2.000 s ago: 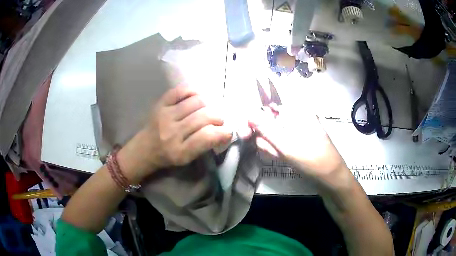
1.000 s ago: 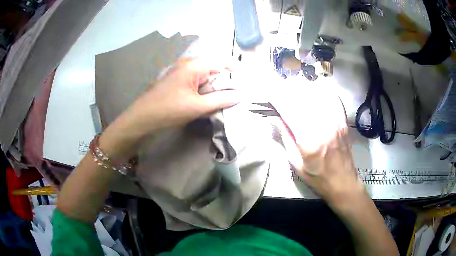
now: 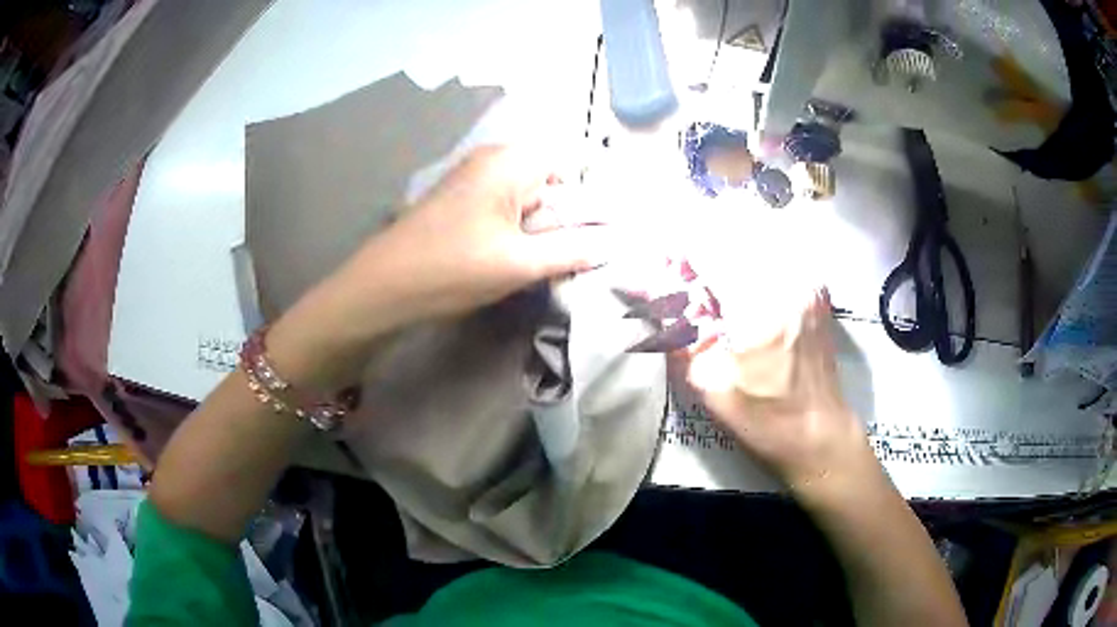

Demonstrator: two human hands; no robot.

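A bunched taupe-grey garment panel (image 3: 490,429) hangs over the table's near edge towards the lap. My left hand (image 3: 478,233) pinches its upper edge between thumb and fingers; lamp glare hides the fingertips' exact contact. My right hand (image 3: 766,380) holds small thread snips (image 3: 668,316), dark blades pointing left at the cloth, with pinkish-red parts at the fingers. Whether the blades touch the cloth is unclear. A flat, notched taupe piece (image 3: 331,184) lies on the table beyond my left forearm.
Black fabric shears (image 3: 931,263) lie at right, with a thin dark stick (image 3: 1026,300) beyond them. The lamp bar (image 3: 637,67) and needle area (image 3: 766,165) are above the hands. Grey and pink layers (image 3: 92,282) drape at far left. A printed ruler (image 3: 968,443) runs along the near edge.
The snips have turned in my right hand, and their blades now point left at the cloth. My right hand has drawn slightly down and nearer. My left hand keeps its pinch. The view has shifted slightly.
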